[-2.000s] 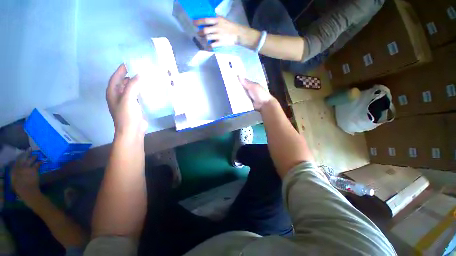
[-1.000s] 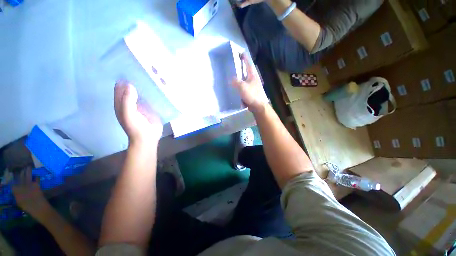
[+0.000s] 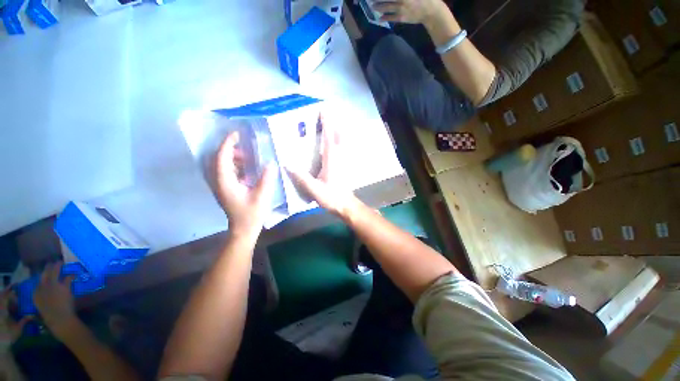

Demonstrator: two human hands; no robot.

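A white and blue retail box (image 3: 298, 138) is held upright on the white bench, its blue edge towards the back and small dark print on its white face. My right hand (image 3: 322, 175) grips its right side. My left hand (image 3: 242, 178) is at the box's left side, on a translucent, shiny piece (image 3: 257, 152) that looks like a plastic tray or the open box side; glare hides which. The contents of the box cannot be seen.
Blue and white boxes stand at the bench's back right (image 3: 304, 46) and left edge (image 3: 97, 237). Another person's hands handle a blue box at lower left. A person's arm (image 3: 470, 63) is at upper right. A phone (image 3: 455, 141), white bag (image 3: 548, 175), bottle (image 3: 537, 292) and brown cartons lie right.
The open box halves, earlier apart, are now together between my hands, with blue edge showing. Both hands have moved closer together. The view has shifted, showing more of the bench's back.
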